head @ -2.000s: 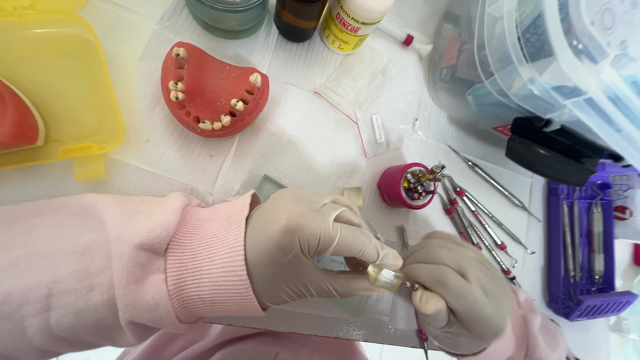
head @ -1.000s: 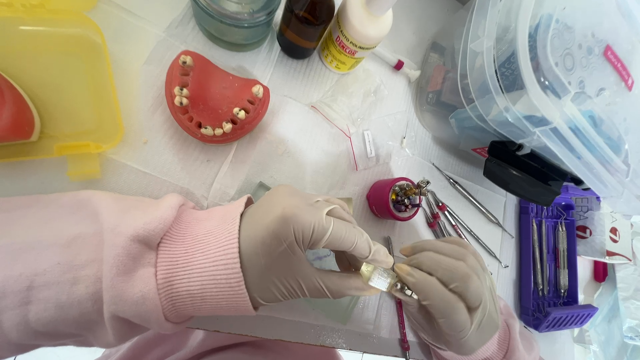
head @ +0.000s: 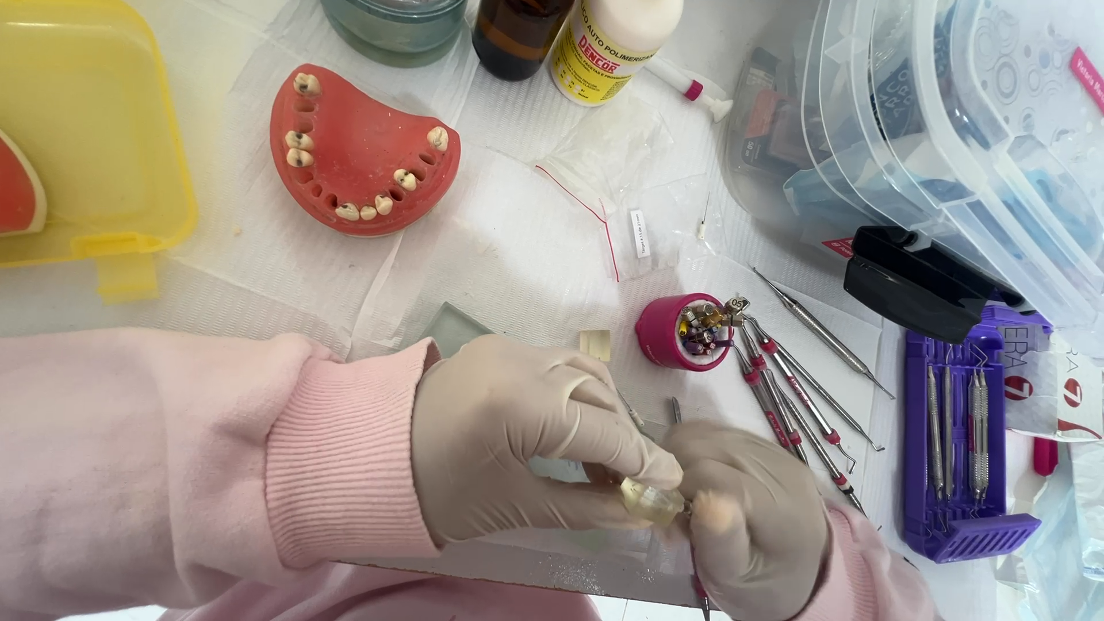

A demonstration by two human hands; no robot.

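Observation:
Both my hands wear pale latex-like gloves. My left hand [head: 543,440] pinches a small translucent yellowish block [head: 654,502] between thumb and fingers. My right hand [head: 746,517] is closed close against the block's right side, around a small metal-tipped tool that its fingers mostly hide. Under my right hand a dental instrument with a pink band sticks out at the bottom. A magenta pot of dental burs and small files [head: 681,332] stands just above my hands. Left of the pot lies a small beige square [head: 595,345], and a glass slab [head: 455,328] shows above my left wrist.
A red dental arch model with teeth [head: 366,155] sits at upper left, beside an open yellow case [head: 103,129]. Bottles [head: 604,52] stand at the top. Several dental hand instruments [head: 819,332], a purple instrument cassette [head: 955,440] and clear plastic bins [head: 949,147] lie to the right.
My right hand has turned, its knuckles now more closed around the small tool at the block. My left hand keeps its pinch on the block.

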